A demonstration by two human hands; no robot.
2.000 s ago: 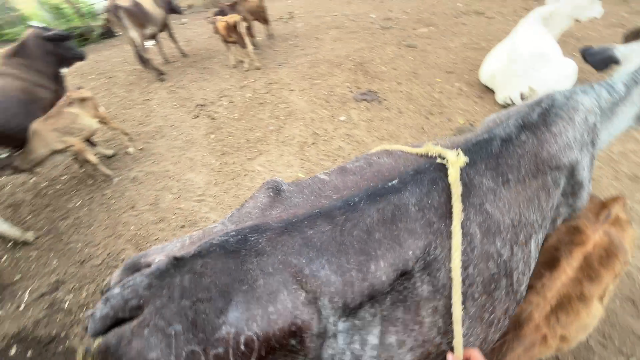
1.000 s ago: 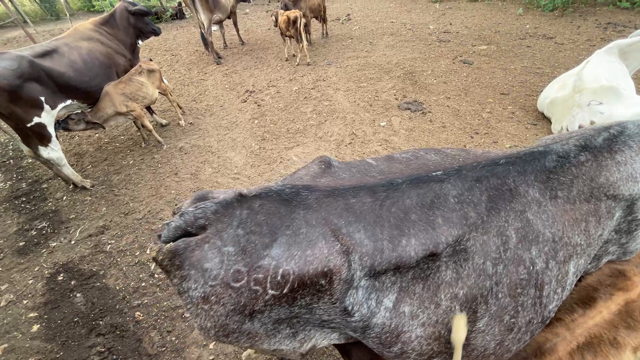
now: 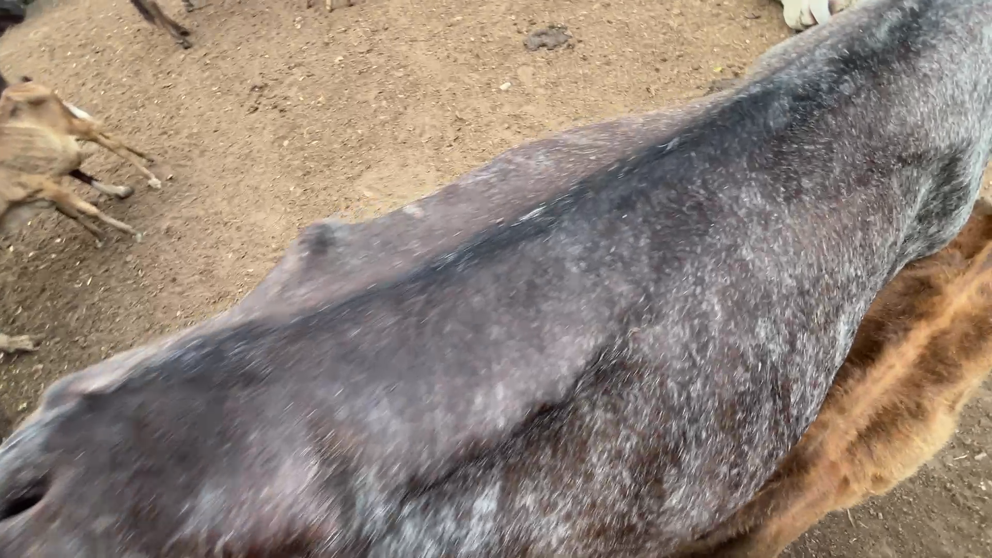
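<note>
A dark, white-flecked cow (image 3: 604, 310) fills the middle of the head view, its back running from lower left to upper right. A darker stripe lies along its spine, and a hip bone stands out on the far side. Against its near side, at the lower right, is a reddish-brown calf (image 3: 891, 403), partly hidden by the cow. Neither my left hand nor my right hand shows, so what they hold or touch is hidden. No rope is visible.
At the left edge stands a thin tan calf (image 3: 39, 155), cut off by the frame. Parts of other cattle show along the top, with white legs (image 3: 810, 12) at the upper right. Dry dirt ground (image 3: 333, 101) holds a dark dung patch (image 3: 547, 37).
Two seconds ago a yellowish rope lay across the cow's back, with fingertips at its lower end; one second ago only a short rope piece showed. Now rope and fingers are out of view.
</note>
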